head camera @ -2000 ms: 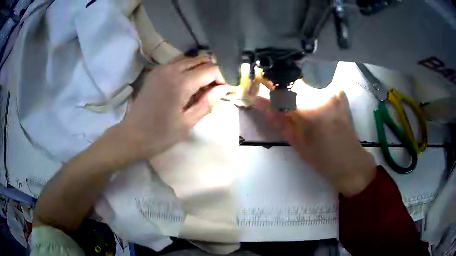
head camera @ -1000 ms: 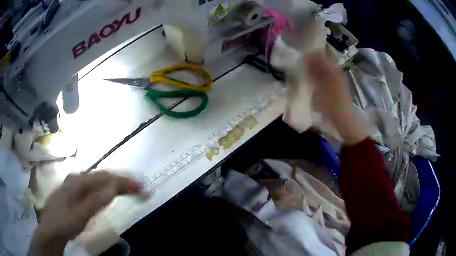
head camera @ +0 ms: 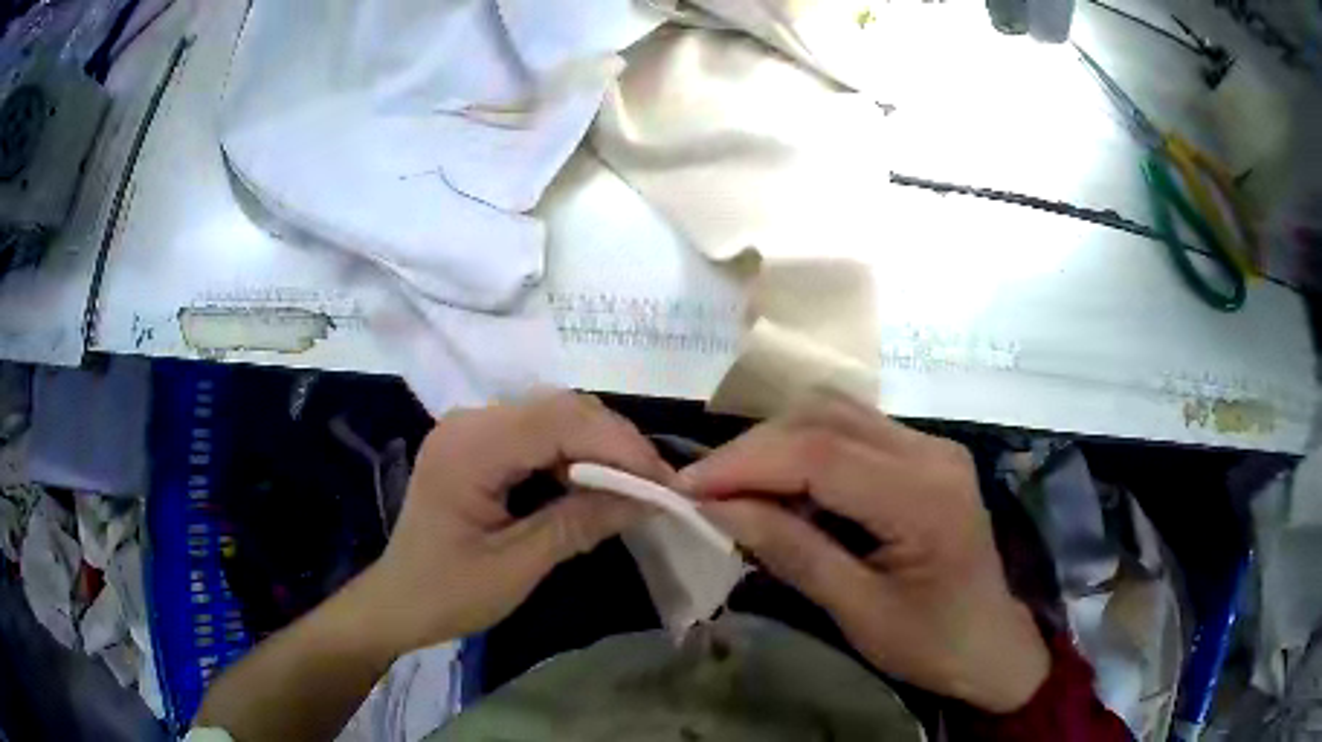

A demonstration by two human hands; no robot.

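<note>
A small pale cloth piece with a folded upper edge is held over the lap, in front of the table. My left hand grips its left end between thumb and fingers. My right hand pinches it on the right, and the fingertips of both hands nearly meet at the fold. A white cloth and a beige cloth lie on the table beyond my hands. The beige one has a folded strip that hangs at the table's front edge.
Scissors with green and yellow handles lie at the right of the table. A blue crate stands below on the left. Another blue bin edge and loose cloth show at the lower right.
The view has swung back from the right side to the table front. My right hand has come back from the cloth pile at the right, and both hands now hold a small piece together.
</note>
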